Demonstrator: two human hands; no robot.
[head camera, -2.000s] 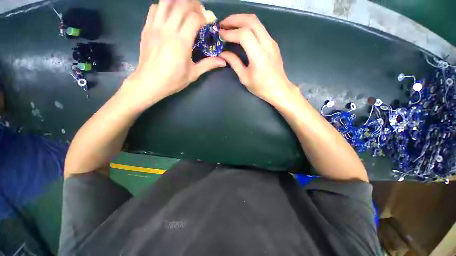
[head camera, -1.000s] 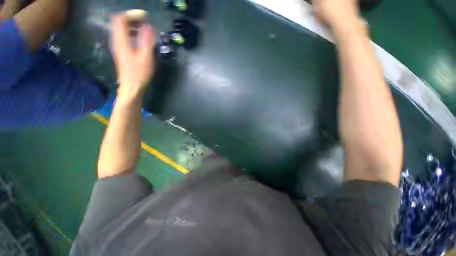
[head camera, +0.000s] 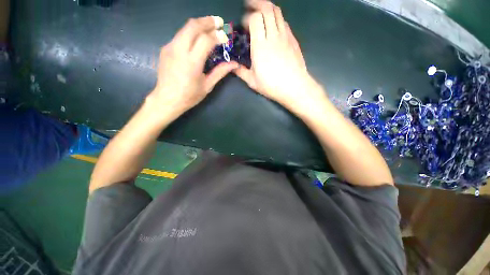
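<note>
My left hand (head camera: 185, 62) and my right hand (head camera: 279, 59) meet at the upper middle of the dark green worktop (head camera: 231, 118). Between them is a small dark unit (head camera: 243, 47) with a green part, a red wire and a small white ring on a pale wire. My left fingers are closed around its left side, with pale coverings on fingertips. My right fingers and thumb are on its right side; the upper right fingertips are blurred. The palms hide much of the unit.
A tangled pile of blue circuit boards (head camera: 440, 139) with pale wires and white discs lies at the right. A pale edge rail (head camera: 430, 21) runs along the upper right. A person's blue sleeve (head camera: 32, 145) is at the left. A cardboard box (head camera: 440, 215) is at lower right.
My hands were apart a second ago, the right out at the rail, and are now together around a dark unit. The blue board held earlier no longer shows. The view has turned back.
</note>
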